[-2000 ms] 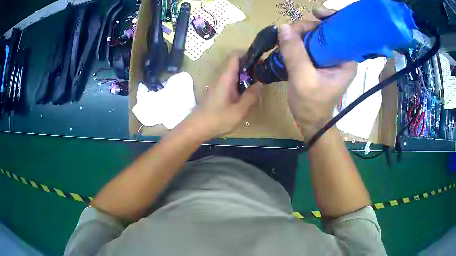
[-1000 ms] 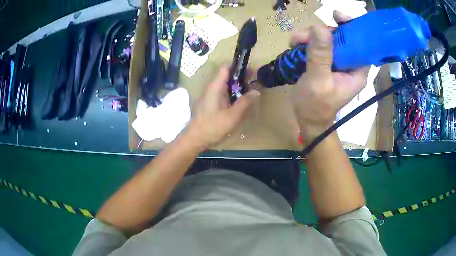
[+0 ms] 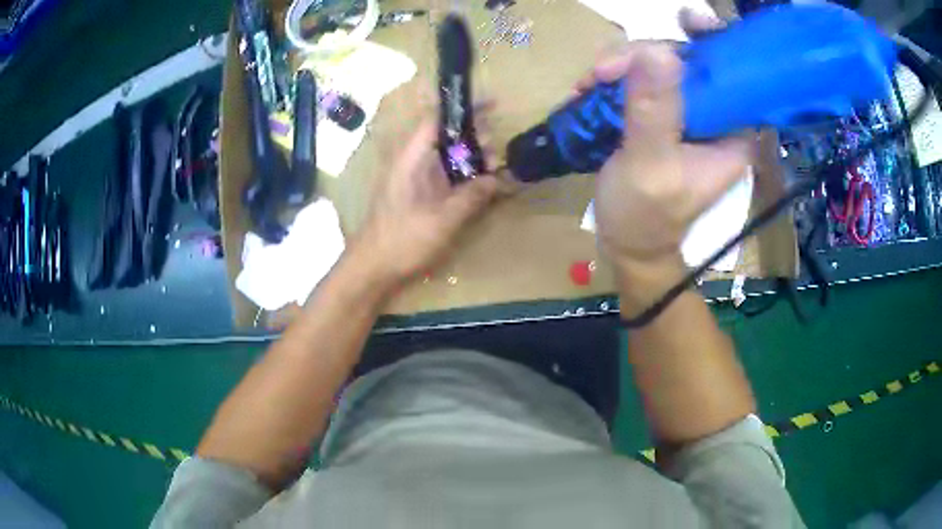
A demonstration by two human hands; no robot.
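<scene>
My left hand [image 3: 418, 201] holds a black tapered handle unit [image 3: 454, 88] upright over the cardboard tray, its rounded end pointing to the far side. A purple-pink part [image 3: 460, 155] shows at its near end. My right hand [image 3: 661, 165] grips the blue electric screwdriver [image 3: 790, 72], which lies level and points left. Its thin bit is close to the near end of the handle unit, by my left fingertips. Whether it touches is too blurred to tell. The tiny silvery screws [image 3: 506, 28] lie on the cardboard beyond the hands.
In the cardboard tray [image 3: 527, 284] are black housing pieces [image 3: 303, 139], a tape roll [image 3: 333, 23], a perforated sheet [image 3: 377, 78], crumpled white paper [image 3: 294, 256] and a red scrap [image 3: 582, 273]. Long black shells [image 3: 119, 196] lie left. Red-handled scissors [image 3: 852, 207] and a black cord are at right.
The handle unit has swung from lying bent toward the screwdriver to pointing away from me. The screwdriver bit has moved back into view. The camera view has shifted and tilted, baring the red scrap.
</scene>
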